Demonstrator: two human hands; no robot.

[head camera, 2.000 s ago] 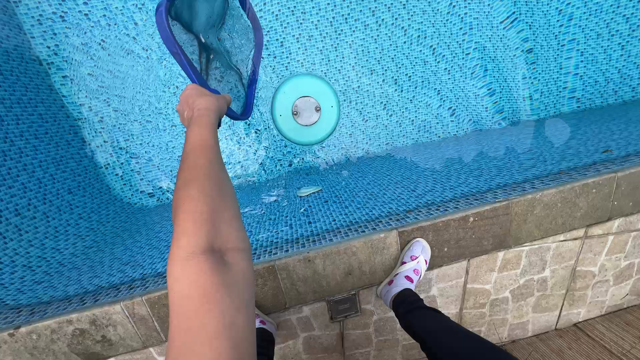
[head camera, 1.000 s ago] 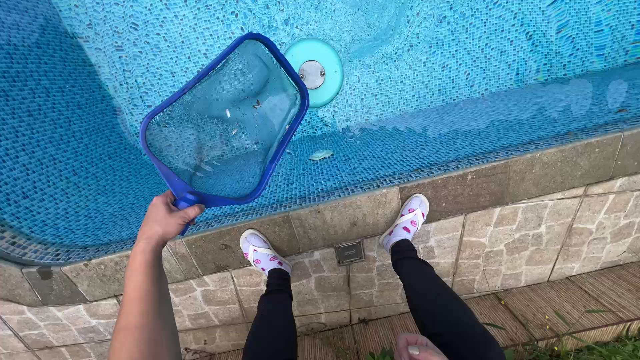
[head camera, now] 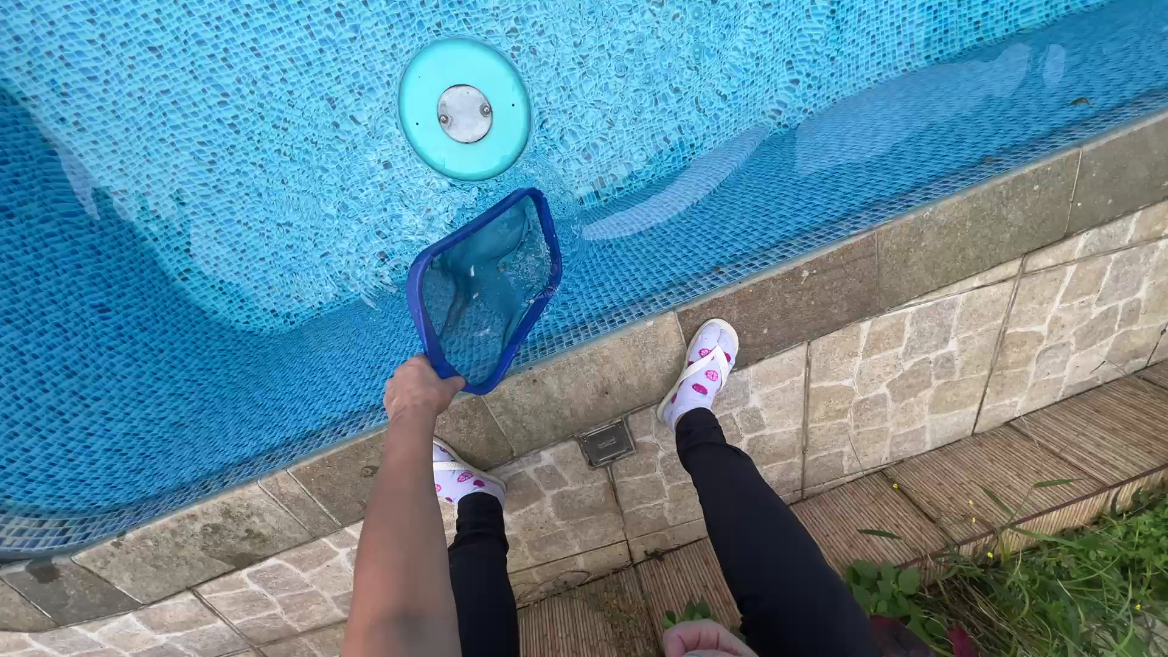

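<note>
My left hand [head camera: 420, 388] grips the near end of a blue-framed pool skimmer net [head camera: 488, 283], just over the pool's stone edge. The net is tilted and its far part meets the water, with ripples around it; small pale bits show in the mesh. Beyond it a round turquoise pool float with a grey metal centre [head camera: 465, 109] lies on the water, apart from the net. Only part of my right hand [head camera: 704, 639] shows at the bottom edge, near my right thigh; whether it holds anything cannot be seen.
My feet in spotted socks and white flip-flops [head camera: 703, 370] stand at the stone coping [head camera: 785, 292]. A small square drain cover [head camera: 607, 443] lies between them. Stone paving [head camera: 922, 356], ribbed boards [head camera: 985, 484] and grass and plants [head camera: 1077, 584] lie behind. A dark leaf [head camera: 1080, 101] is in the water at right.
The net was held up over the water a second ago; it has moved right and dips into the water now. The pale leaf-like piece near the pool wall is no longer seen there.
</note>
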